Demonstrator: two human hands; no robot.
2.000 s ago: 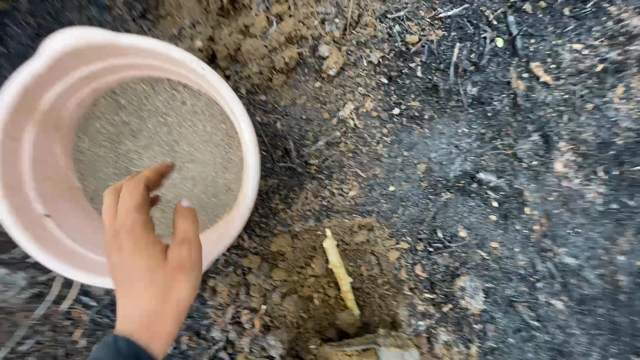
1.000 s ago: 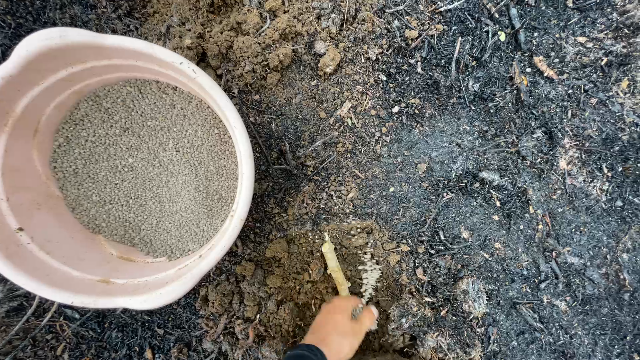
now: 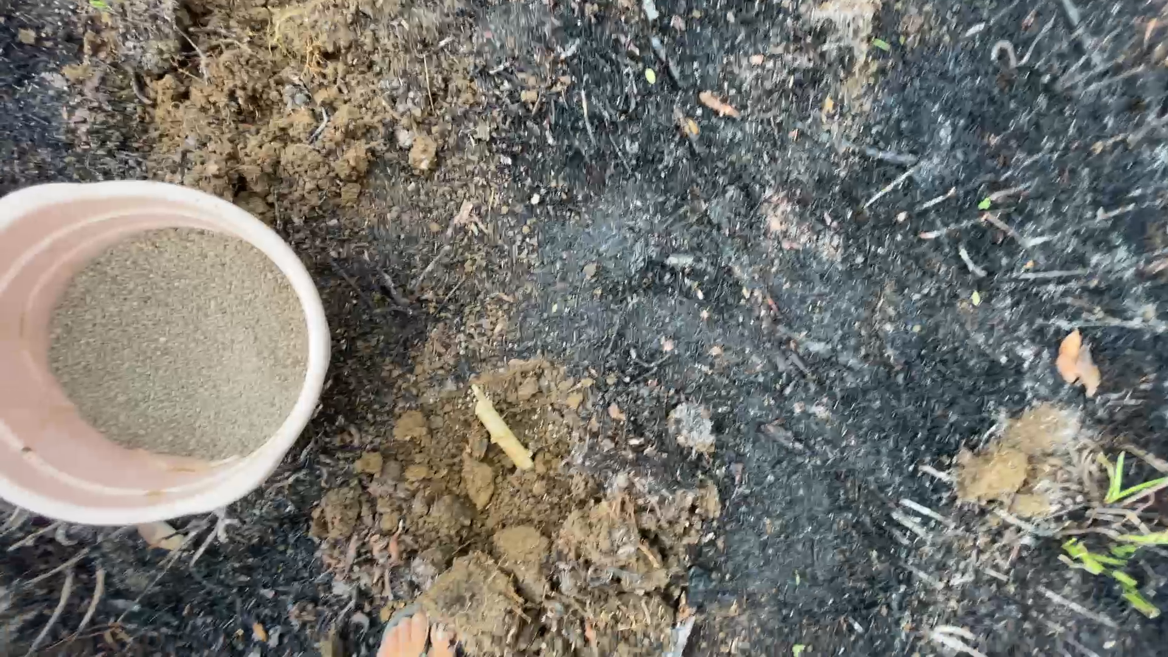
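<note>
Neither of my hands shows in the head view now. A pale pink plastic bucket (image 3: 315,356), cut off by the left edge, holds small grey-brown granules (image 3: 182,342). To its right, a short pale yellow piece of stem (image 3: 502,427) lies slanted in a shallow hollow of loose brown soil (image 3: 447,511). The granules seen earlier beside the stem cannot be made out clearly; the frame is somewhat blurred.
Toes of a foot (image 3: 415,636) show at the bottom edge beside soil clods. More dug soil (image 3: 265,119) lies upper left. Blackened ground with ash and twigs spreads to the right, with green shoots (image 3: 1118,557) and a dry leaf (image 3: 1077,363).
A hand was over the bucket, then down beside the stem with granules at its fingers; it has since left the view. The view has shifted, and toes now show at the bottom.
</note>
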